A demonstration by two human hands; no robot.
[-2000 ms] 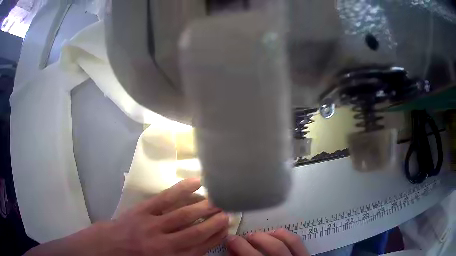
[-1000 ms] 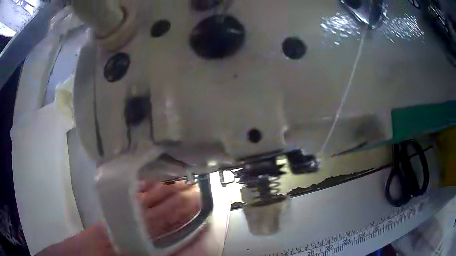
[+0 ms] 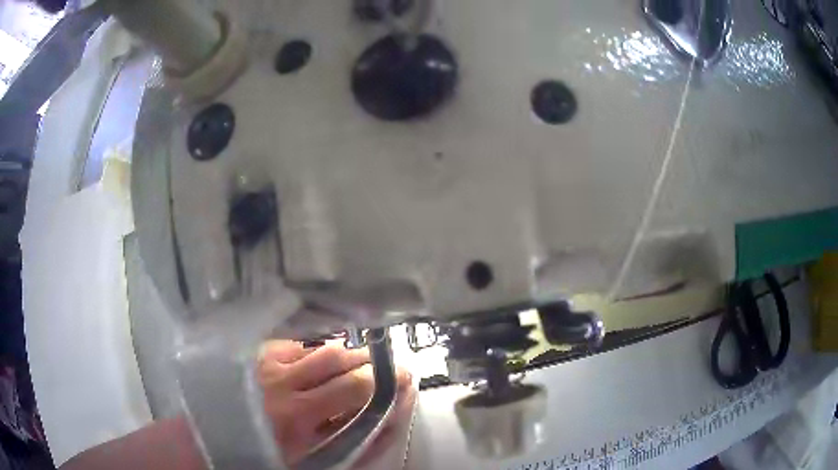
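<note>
The off-white sewing machine head (image 3: 386, 202) fills most of the view. My left hand (image 3: 308, 404) shows behind the pale curved guard (image 3: 220, 395), palm down, its bent fingers at the brightly lit needle area (image 3: 404, 344). The guard and head hide part of it, and its grip on the cream fabric is unclear. A strip of skin, which looks like my right hand (image 3: 395, 431), shows beside the guard's right bar, mostly hidden. Cream fabric pieces (image 3: 73, 303) lie along the left of the table.
The tension assembly with its pale knob (image 3: 501, 418) hangs right of the needle. Black-handled scissors (image 3: 749, 340) lie on the table at right, near a green strip (image 3: 786, 243) and a yellow box (image 3: 824, 303). A printed ruler scale (image 3: 643, 441) follows the front edge.
The view has shifted so the machine head's face and guard now cover the needle area. The right hand's fingers, clear two seconds ago, are now mostly hidden. My left hand stays near the needle.
</note>
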